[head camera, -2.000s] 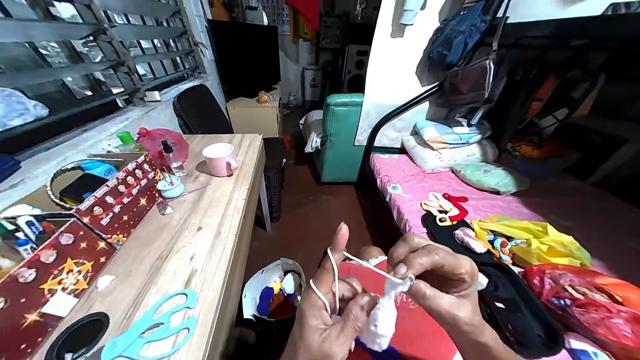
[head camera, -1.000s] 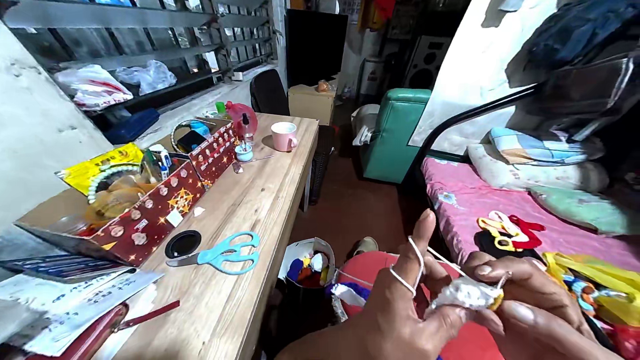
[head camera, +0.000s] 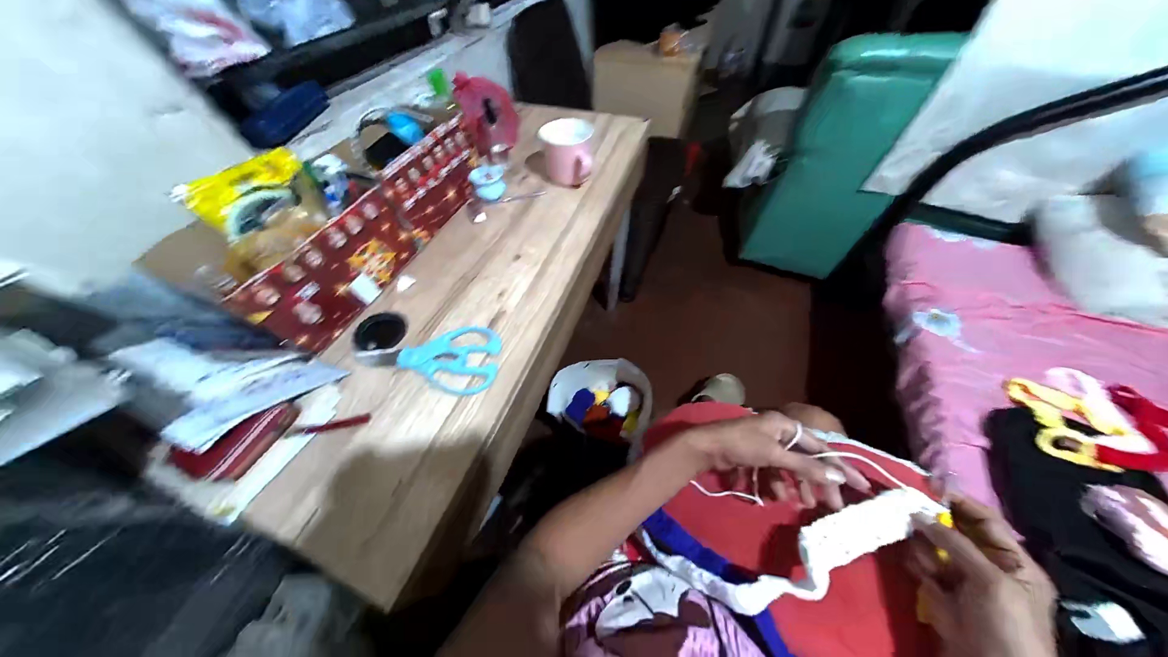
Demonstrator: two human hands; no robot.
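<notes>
A white crocheted strip [head camera: 862, 529] lies stretched over the red cloth [head camera: 712, 456] on my lap, trailing down to the left. My right hand [head camera: 981, 566] pinches its right end, where a bit of yellow shows between the fingers, perhaps a hook's handle. My left hand [head camera: 785, 456] is spread above the cloth, with white yarn [head camera: 876, 461] looped round one finger and running to the work by my right hand. Some fingertips of the left hand are hidden.
On the wooden table [head camera: 538, 274] lie light-blue scissors [head camera: 452, 359] beside a black round item [head camera: 380, 331], a red patterned box [head camera: 365, 246] and a pink mug [head camera: 566, 151]. A bin of yarn [head camera: 598, 401] stands on the floor. Crocheted pieces [head camera: 1077, 415] lie on the pink bed [head camera: 958, 319].
The white piece, bunched between both hands before, is now stretched out. My left hand has moved away from it and lowered from its raised-finger pose. The view has swung left and down.
</notes>
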